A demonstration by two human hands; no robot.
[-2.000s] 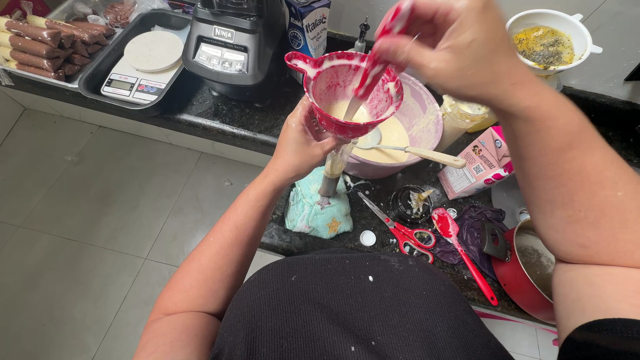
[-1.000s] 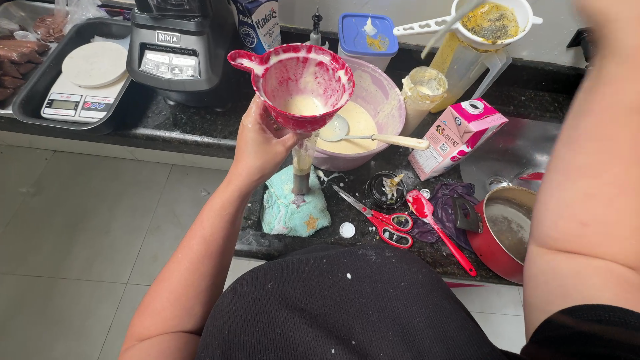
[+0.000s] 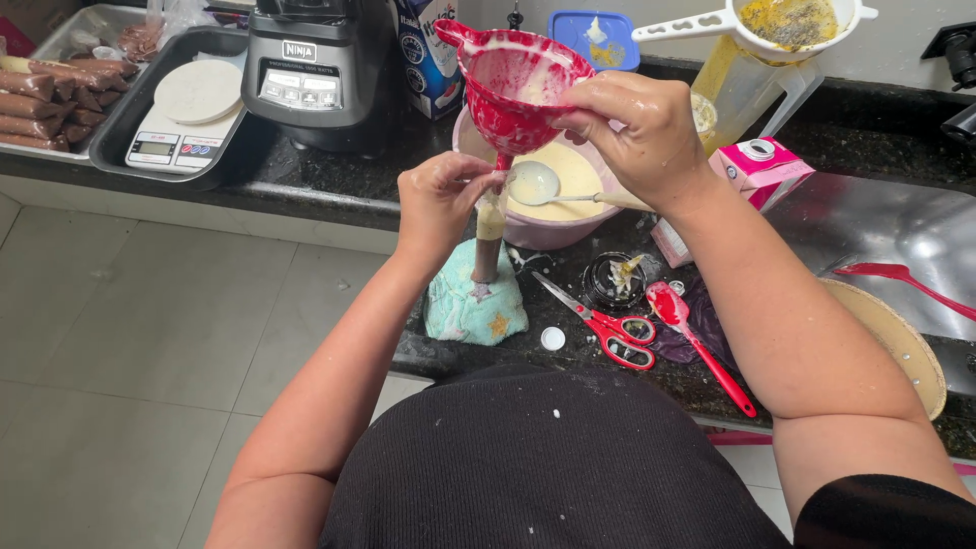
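Observation:
My right hand (image 3: pixel 640 130) grips the rim of a red plastic funnel (image 3: pixel 518 99) smeared with cream. My left hand (image 3: pixel 450 198) pinches the top of a narrow clear plastic bag (image 3: pixel 489 229) around the funnel's spout. The bag holds a pale layer above a brown layer and stands upright against a folded turquoise cloth (image 3: pixel 473 309). Behind it is a pink bowl (image 3: pixel 549 231) of pale cream, with a ladle (image 3: pixel 535 183) lying in it.
Red-handled scissors (image 3: pixel 614 335), a red spatula (image 3: pixel 701 343), a white cap (image 3: pixel 553 338) and a black lid (image 3: pixel 602 286) lie on the counter. A pink carton (image 3: pixel 762 171) stands right. A blender base (image 3: pixel 320 84), kitchen scale (image 3: pixel 183 137) and tray of filled bags (image 3: pixel 80 156) are left.
My right hand has come back to the funnel and now grips its rim. My left hand has gone from the funnel's underside to the bag's top. A red utensil now lies on the sink at the right.

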